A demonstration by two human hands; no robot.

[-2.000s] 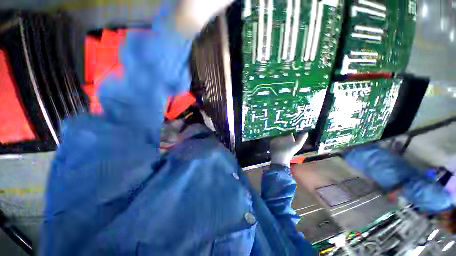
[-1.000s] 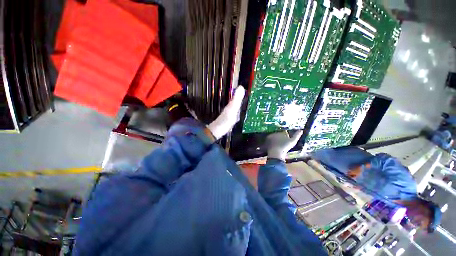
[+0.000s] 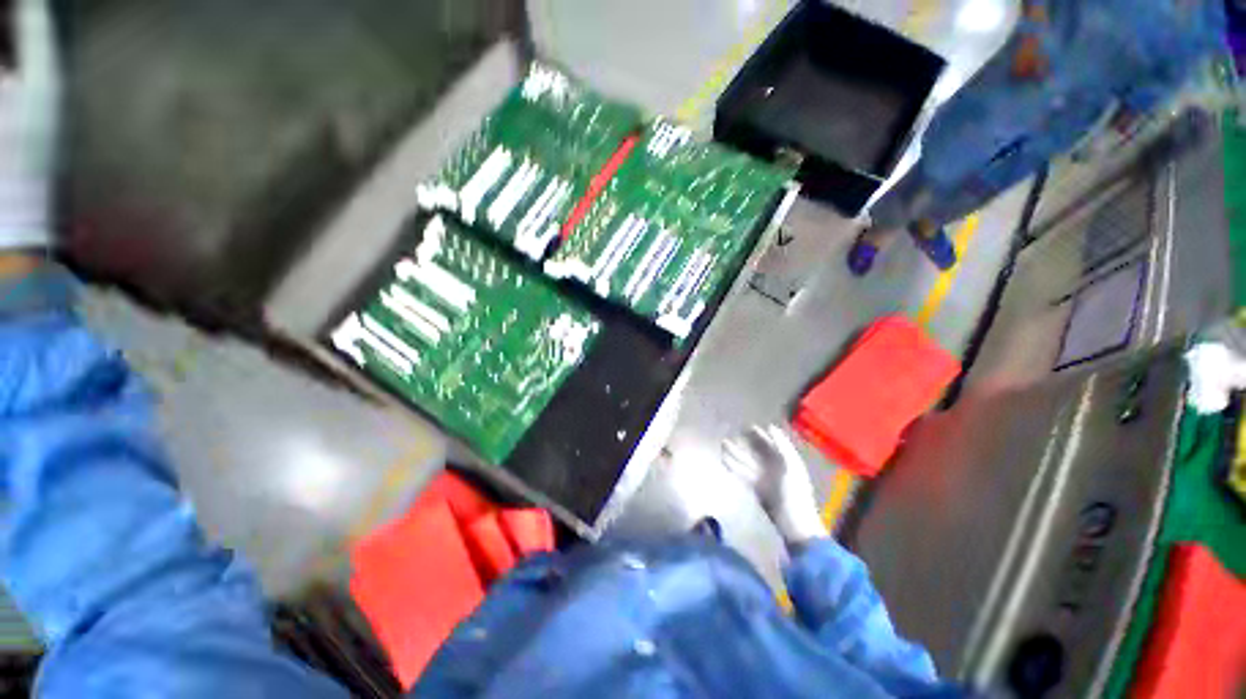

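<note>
Several large green circuit boards with white connector rows lie in a shallow black carrier with a pale rim. A thin red strip lies between two of them. My right hand, in a white glove, is below and right of the carrier, fingers apart, touching no board. My left arm is large and blurred at the left edge. My left hand is a blurred white patch cut off by the frame; its fingers and anything in them cannot be made out.
Red separator sheets lie below the carrier, right of my right hand and at the lower right edge. An empty black tote is at the top. A person in blue stands upper right, beside a grey machine.
The view has swung, and the boards now show left of centre. My left hand has left the board's lower edge for the far left. My right hand has come away from the boards.
</note>
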